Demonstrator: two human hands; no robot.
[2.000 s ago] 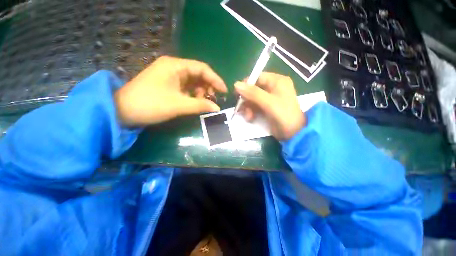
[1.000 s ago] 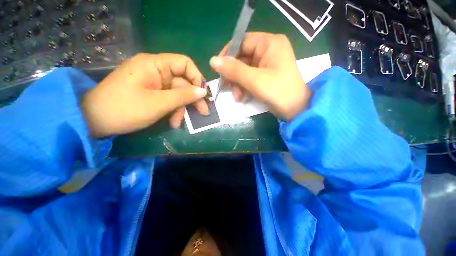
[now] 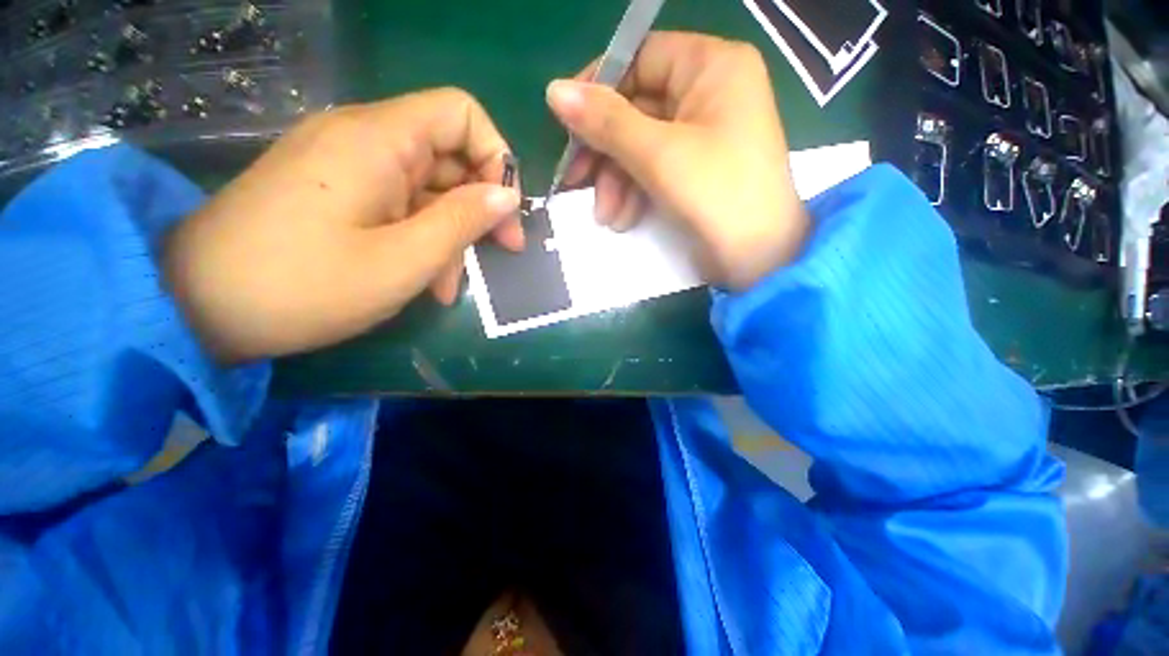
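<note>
My left hand (image 3: pixel 346 231) pinches a small dark component (image 3: pixel 510 173) between thumb and forefinger, above the left end of the adhesive sheet. My right hand (image 3: pixel 692 147) holds silver tweezers (image 3: pixel 626 49), slanting down with the tip beside the component, near the top edge of the sheet. The adhesive sheet (image 3: pixel 628 263) lies on the green mat; it is white with a black block at its left end, and my right hand and sleeve cover part of it. Whether an adhesive pad is at the tweezer tip is too small to tell.
A clear component tray (image 3: pixel 167 77) with small shiny parts is at upper left. Spare black adhesive sheets with white borders (image 3: pixel 820 77) lie beyond my right hand. A black tray of metal frames (image 3: pixel 968 135) is at right. The green mat's near edge (image 3: pixel 538 392) runs before my lap.
My left hand came down beside the tweezers, then both hands shifted slightly up in view. The tweezer tip moved from the sheet's black block to the component. The view itself has shifted.
</note>
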